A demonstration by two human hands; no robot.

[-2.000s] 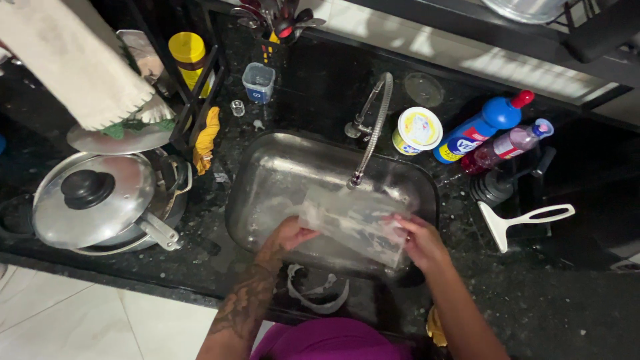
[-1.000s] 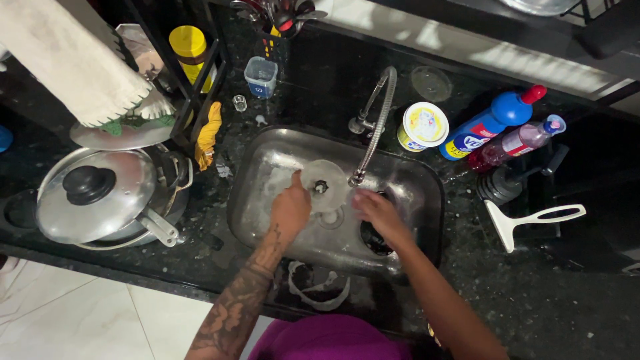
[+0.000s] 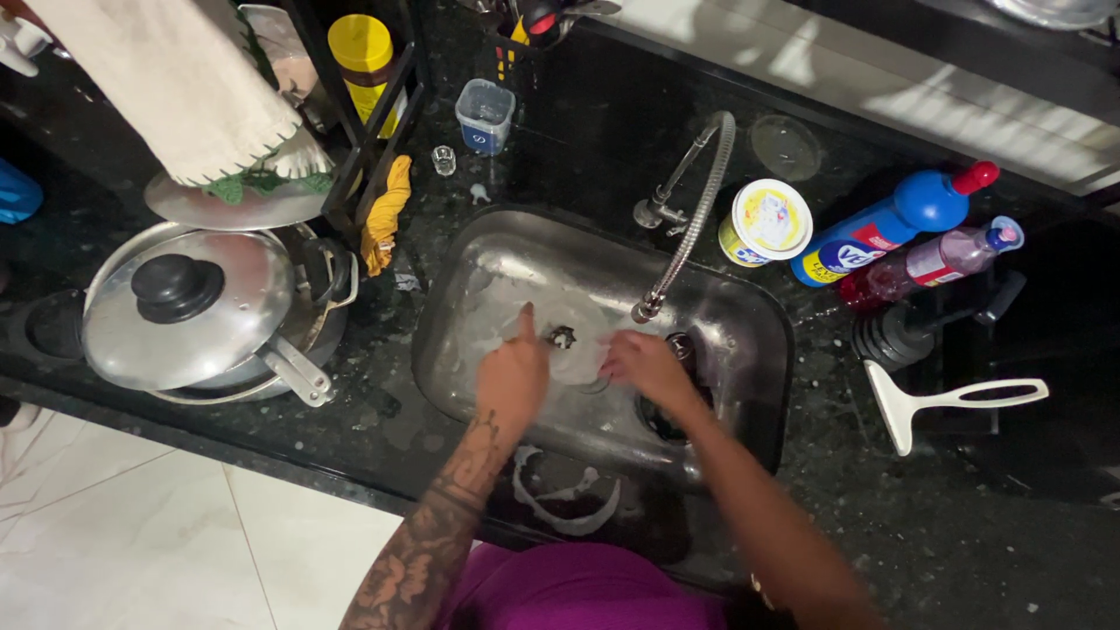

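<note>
Over the left part of the stainless steel sink (image 3: 744, 315) is my left hand (image 3: 514, 372), index finger stretched toward the rim of a round translucent piece (image 3: 582, 306), perhaps a lid or shallow dish. My right hand (image 3: 646, 366) is at that piece's right edge, blurred, its fingers partly bent. Whether either hand grips the piece is hard to tell. A dark metal drain part (image 3: 562, 338) shows within the round piece. Beside my right wrist, a dark round object (image 3: 661, 416) lies in the sink, partly hidden by the arm. The flexible faucet (image 3: 700, 219) hangs above.
Right of the faucet stand a white tub (image 3: 766, 223), a blue bottle (image 3: 892, 223), a red-liquid bottle (image 3: 932, 262), a black plunger (image 3: 892, 337) and a white squeegee (image 3: 958, 398). At left are a lidded pot (image 3: 188, 311), a yellow cloth (image 3: 385, 214) and a plastic container (image 3: 485, 115).
Two seconds ago both hands held a translucent flat piece above the sink; it is not seen in their hands now. Since one second ago, my hands have stayed around the round piece.
</note>
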